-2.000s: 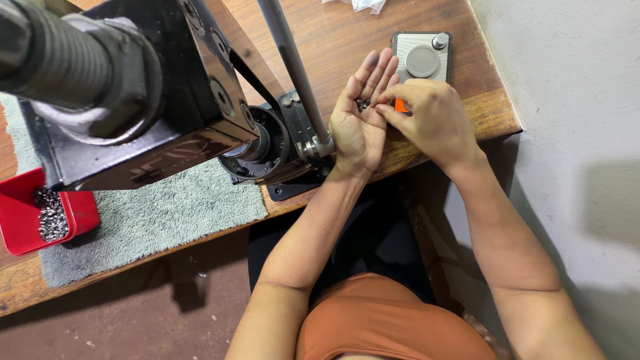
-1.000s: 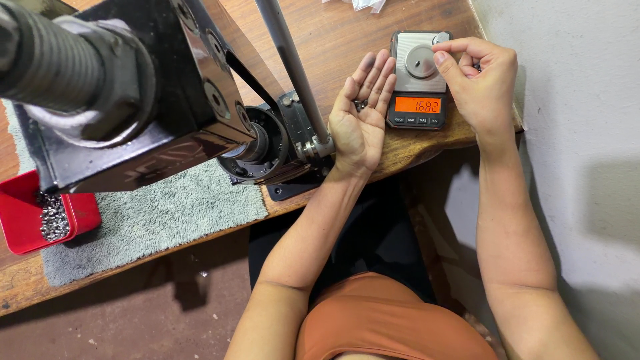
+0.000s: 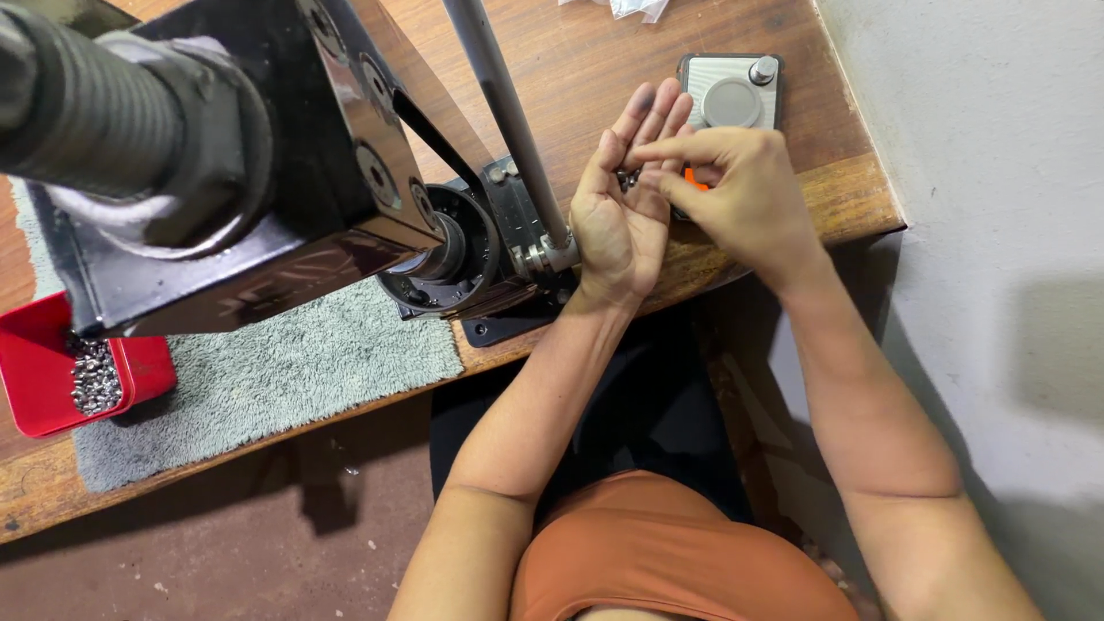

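My left hand point(image 3: 634, 198) is palm up with several small dark metal pieces point(image 3: 628, 179) in its cupped palm, and one fingertip is smudged dark. Over that palm, the thumb and forefinger of my right hand point(image 3: 733, 185) are close together near the pieces; whether they pinch one is too small to tell. Behind both hands lies a digital pocket scale point(image 3: 693, 79) with a round grey disc point(image 3: 730, 103) on its plate and a small metal cylinder point(image 3: 763, 70) at its corner. The right hand hides most of the scale's lit orange display.
A black metal press point(image 3: 259, 216) with a grey lever rod point(image 3: 509, 112) fills the left and centre. A red plastic bin point(image 3: 147, 371) of small shiny metal pieces stands on a grey-green towel point(image 3: 302, 362). Plastic bags lie at the wooden table's back; a wall borders the right.
My right hand has moved left from the scale's disc back over my left palm, where it also was two seconds ago. It now covers the display, which showed digits one second ago.
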